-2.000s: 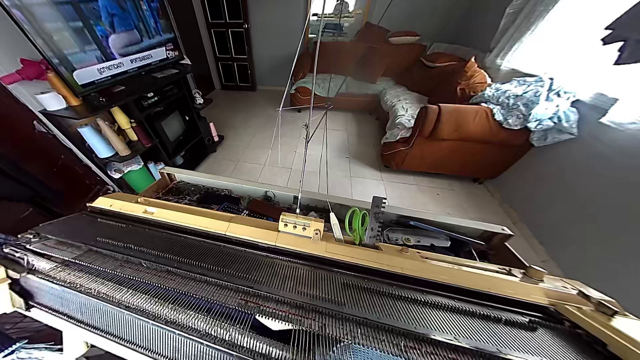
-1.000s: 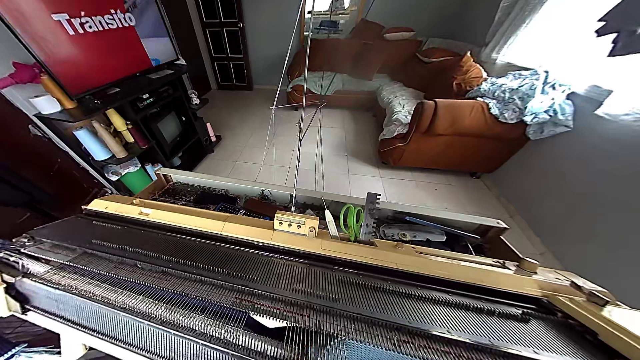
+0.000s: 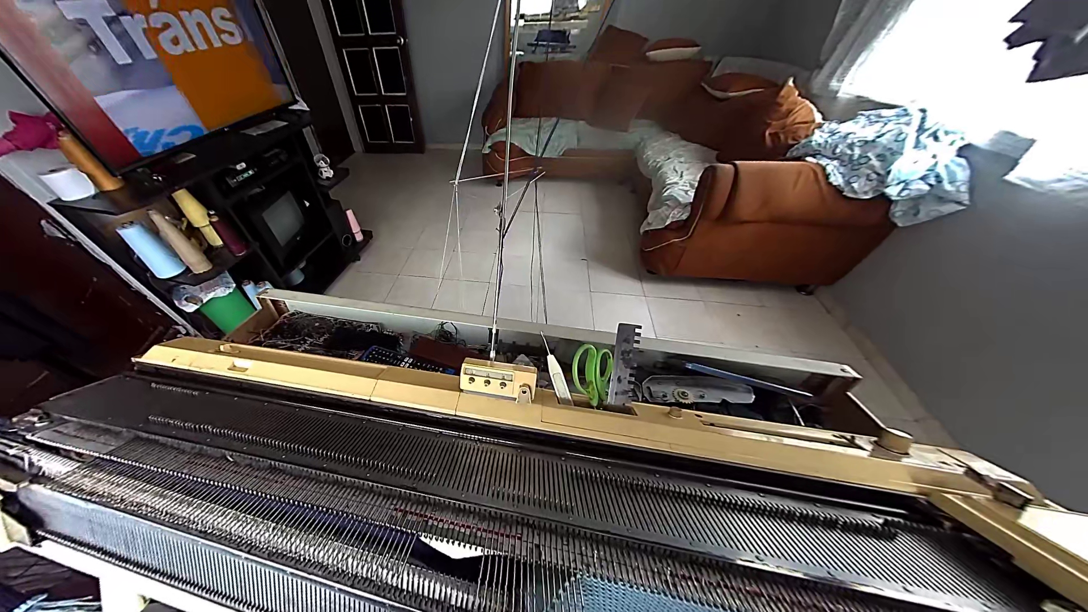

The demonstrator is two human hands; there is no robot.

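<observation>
Neither of my hands shows in the head view. A knitting machine (image 3: 510, 472) with a long black needle bed spans the foreground, and a second ribbed metal bed (image 3: 170, 544) lies along its near side. Threads stretch between the two beds, and light blue knitted fabric (image 3: 616, 593) shows at the bottom edge. On the cream rear rail sits a small row counter (image 3: 498, 379) with knobs. Beside it, green-handled scissors (image 3: 592, 374), a white-handled pointed tool (image 3: 558, 379) and a dark toothed comb (image 3: 625, 364) stand upright. A thin yarn mast (image 3: 503, 212) rises behind the counter.
Behind the rail, a long wooden trough (image 3: 561, 333) holds tangled yarn and tools. At left are a television (image 3: 161, 76), a black shelf unit (image 3: 280, 195) with yarn cones (image 3: 151, 249), and a green bin (image 3: 226, 311). An orange-brown sofa (image 3: 765, 225) bearing cloths stands beyond, at right.
The picture on the television has changed. The machine and the tools on its rail look the same.
</observation>
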